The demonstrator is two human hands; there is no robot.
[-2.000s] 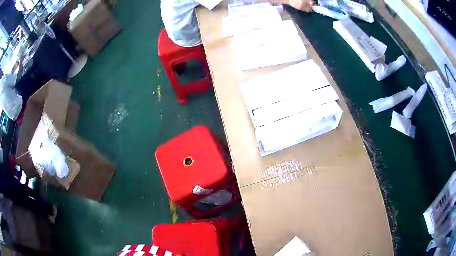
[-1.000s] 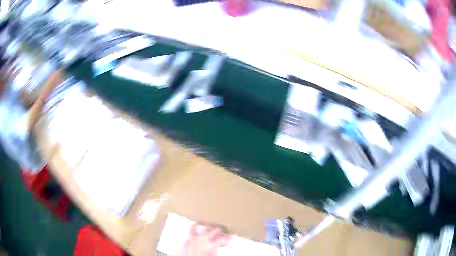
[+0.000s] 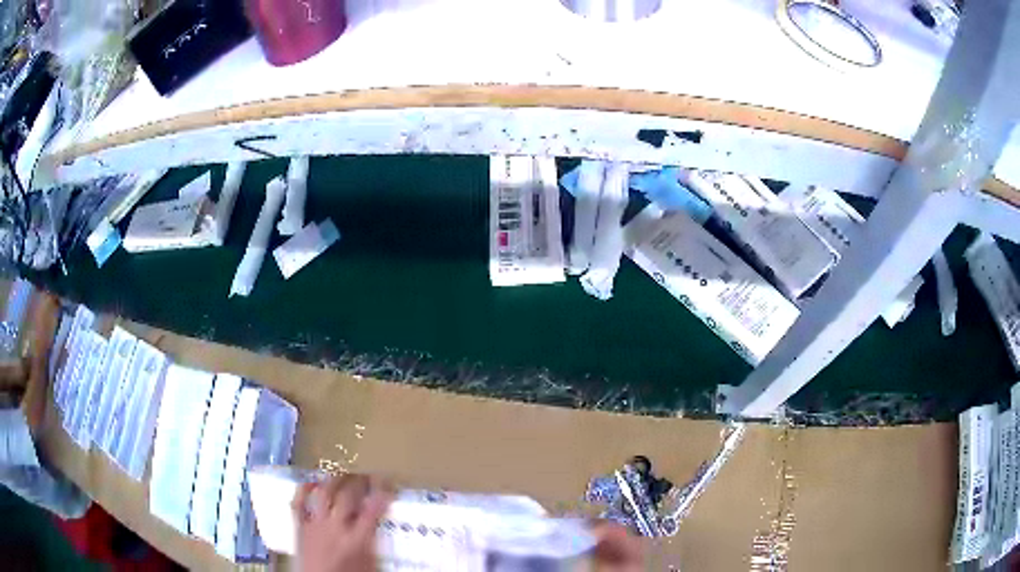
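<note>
A long white product carton (image 3: 431, 534) with a row of dark icons lies level just above or on the brown cardboard surface (image 3: 872, 492), low in the view. My left hand (image 3: 341, 523) grips its left part, fingers over the top. My right hand (image 3: 617, 547) is at its right end, blurred and partly cut off by the bottom edge; its fingers close on that end. Whether the carton's right end is open is too blurred to tell. A dark looped bundle and clear shiny bag (image 3: 633, 492) lie just beyond my right hand, with a thin clear stick (image 3: 707, 475) beside it.
White box-like pieces (image 3: 213, 447) stand in rows at left. The green conveyor (image 3: 392, 302) carries cartons (image 3: 716, 285), white sticks (image 3: 260, 235) and papers. A white post (image 3: 861, 257) slants down at right. The shelf edge (image 3: 503, 125) crosses above, with a red bottle (image 3: 300, 28) on the shelf.
The view has swung from the stools and aisle to the ledge and belt. Both my hands now show at the carton; one second ago only one blurred hand showed on a white piece.
</note>
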